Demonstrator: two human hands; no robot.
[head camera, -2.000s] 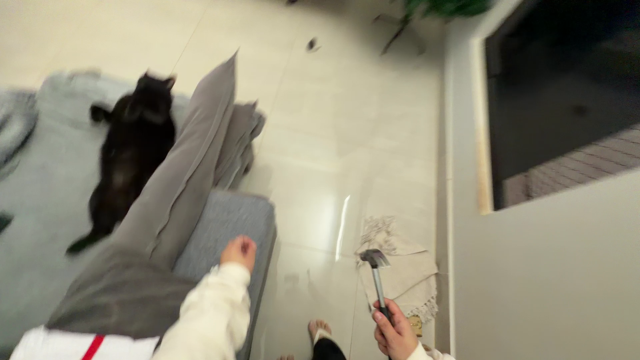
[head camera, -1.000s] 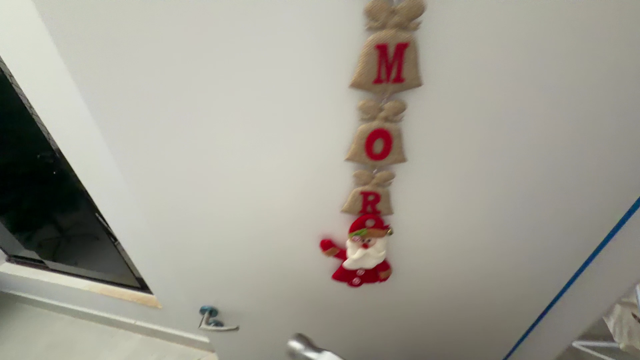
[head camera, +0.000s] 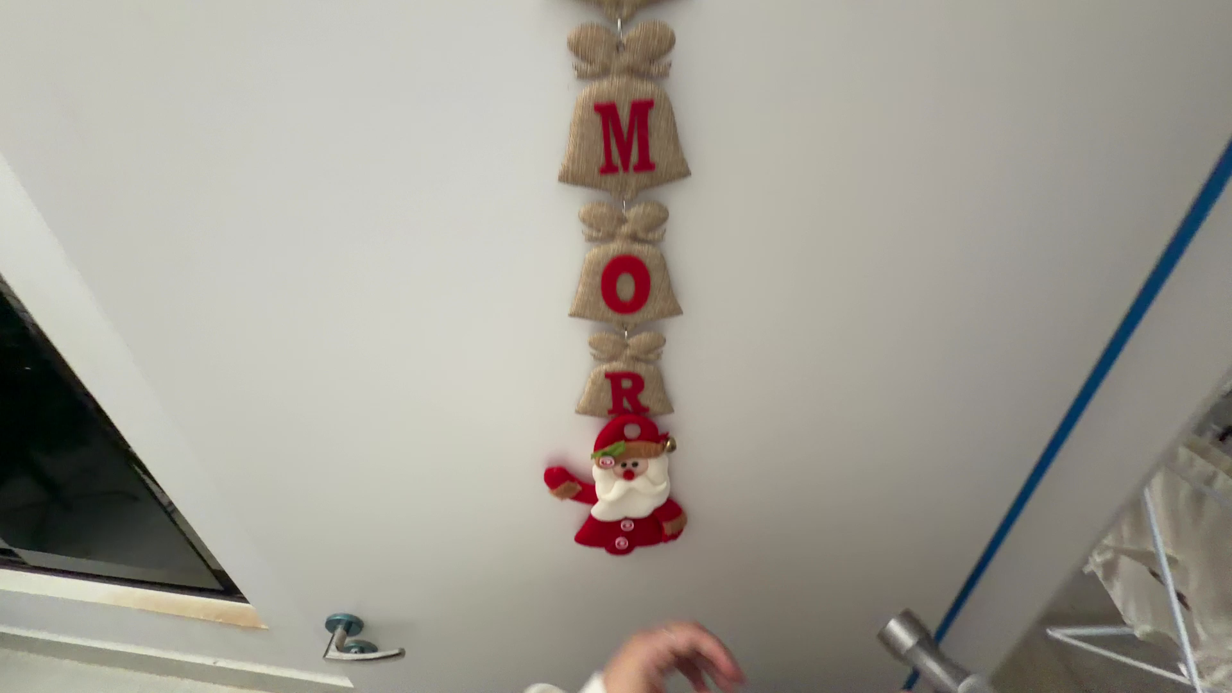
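A hanging of burlap bells (head camera: 625, 287) with red felt letters runs down a pale door, with a felt Santa figure (head camera: 628, 491) at its lower end. My left hand (head camera: 674, 658) is at the bottom edge, below the Santa and apart from it, fingers curled with nothing seen in them. At the bottom right the metal head of a hammer (head camera: 919, 643) shows near a blue strip. My right hand is out of view below it, so its grip is hidden.
A metal door handle (head camera: 364, 654) sticks out at the lower left. Farther left is a dark glass pane (head camera: 87, 462) in a pale frame. A blue strip (head camera: 1088, 404) runs along the door's right side. Beyond it stands a white drying rack (head camera: 1169, 587) with cloth on it.
The view has swung from the floor, sofa and black cat to the door. Since one second ago, my left hand has come into view and the hammer head has moved right.
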